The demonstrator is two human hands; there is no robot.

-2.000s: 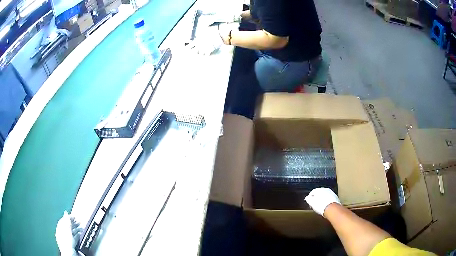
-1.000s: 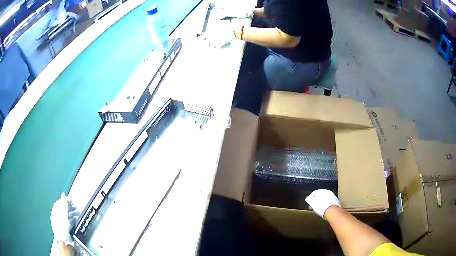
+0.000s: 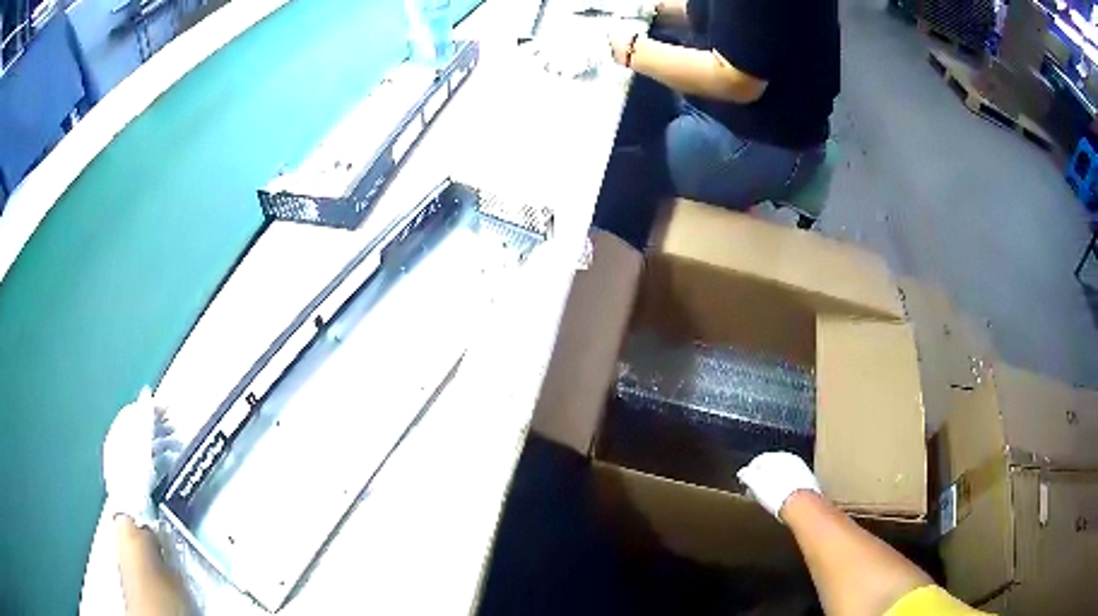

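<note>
A long, shallow open housing [image 3: 331,397] with a black slotted long side lies slanting on the white bench. My left hand [image 3: 135,463], in a white glove, is at its near left corner; whether the fingers grip it cannot be told. My right hand [image 3: 780,481], also in a white glove, is at the near wall of the open carton [image 3: 873,415], fingers curled and partly hidden; its grip is unclear. Dark parts in shiny bubble wrap [image 3: 722,391] lie inside the carton below the rim.
A second long black housing [image 3: 361,150] lies beside the green belt [image 3: 157,229], with a clear bottle [image 3: 428,30] behind. A co-worker in black [image 3: 771,72] sits further along the white bench [image 3: 530,337]. A closed carton [image 3: 1048,505] stands right of the open one.
The view has shifted, so the housings sit higher and further right, and the open housing's near end now shows. My left hand stays by its corner. My right hand stays at the carton wall.
</note>
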